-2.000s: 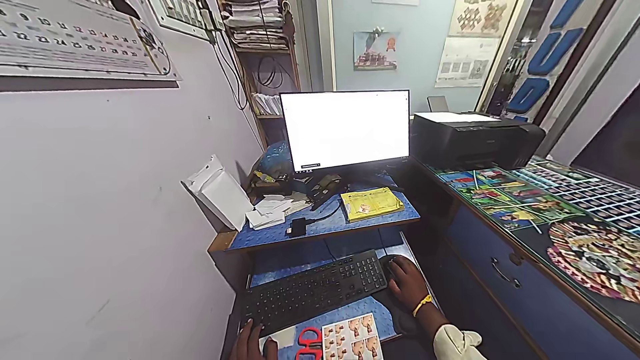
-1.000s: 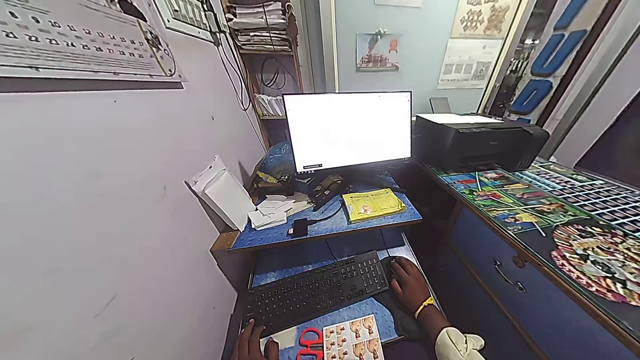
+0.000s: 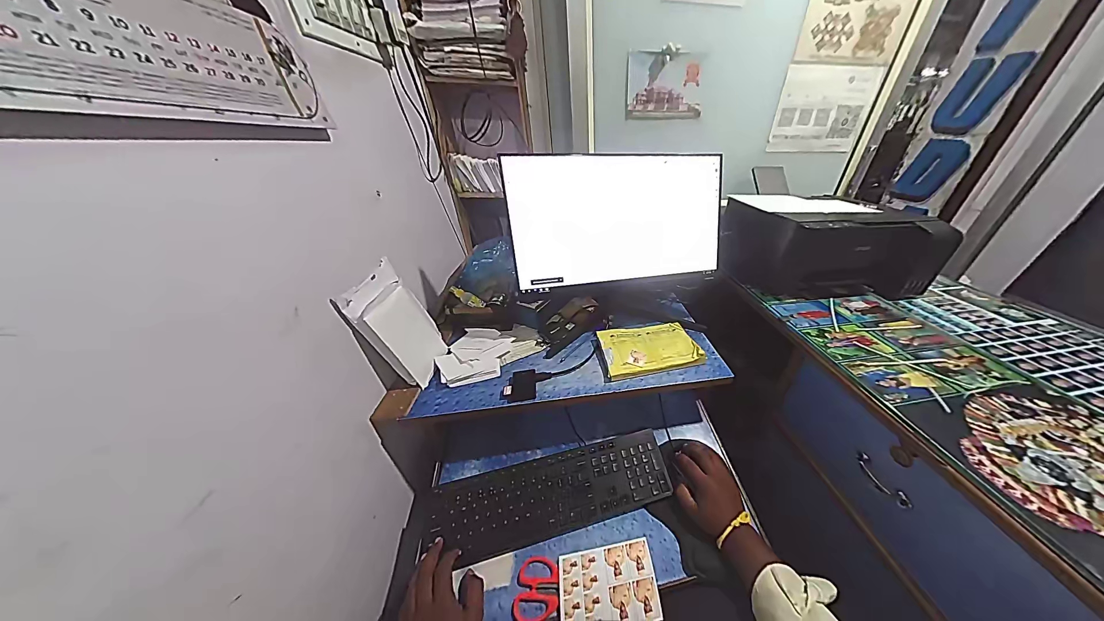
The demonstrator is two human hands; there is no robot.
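Note:
My right hand (image 3: 709, 490) rests over a black computer mouse (image 3: 681, 450), its fingers curled on it, at the right end of the black keyboard (image 3: 552, 492). At the keyboard's lower left corner is my left hand (image 3: 442, 586), fingers apart, fingertips at the keyboard's edge. Red-handled scissors (image 3: 536, 588) lie just right of my left hand, their blades hidden. A sheet of small printed photos (image 3: 611, 580) lies beside the scissors. Behind the keyboard stands a monitor (image 3: 614, 220) with a mostly white screen.
The raised blue shelf (image 3: 569, 390) holds a yellow packet (image 3: 651, 349), a black card reader or adapter (image 3: 520, 385) on a cable, and loose white papers (image 3: 473, 355). A black printer (image 3: 841, 246) stands on the counter at right, above a drawer handle (image 3: 883, 479). A wall (image 3: 198, 345) closes the left side.

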